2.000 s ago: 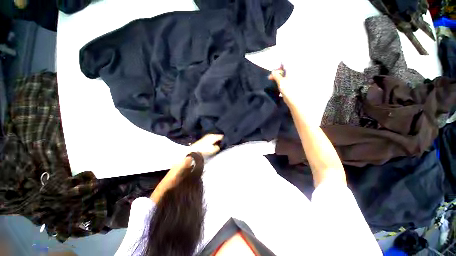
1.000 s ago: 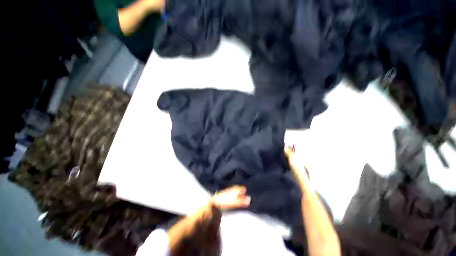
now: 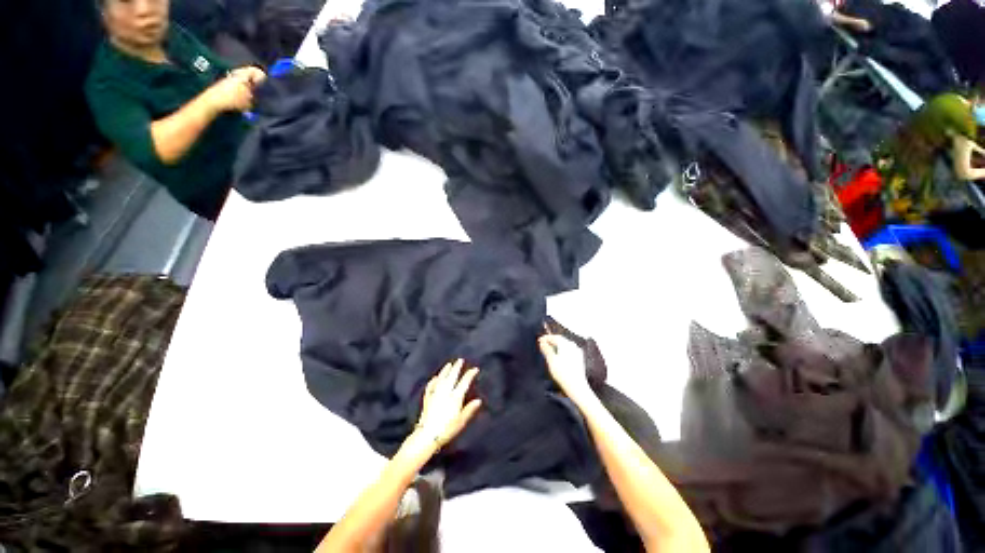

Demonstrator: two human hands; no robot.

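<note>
A dark garment (image 3: 373,308), navy to black, lies bunched on the white table in front of me. My left hand (image 3: 445,402) rests on its lower middle, fingers spread and palm down. My right hand (image 3: 561,358) is at the garment's right edge, with fingers bent together near the cloth. A small dark tip shows at its fingertips, too small to tell whether it is the thread snips or cloth.
A heap of dark garments (image 3: 464,76) covers the table's far side. Brown garment (image 3: 821,405) and tweed garment (image 3: 713,373) lie at right. Plaid garments (image 3: 92,356) hang at the left edge. A person in green (image 3: 178,103) stands far left, holding dark cloth. Blue bin (image 3: 918,240) at right.
The view has tilted up, showing the far heap and the person in green. My left hand has moved from the garment's near edge onto its middle, fingers spread. My right hand remains at the right edge.
</note>
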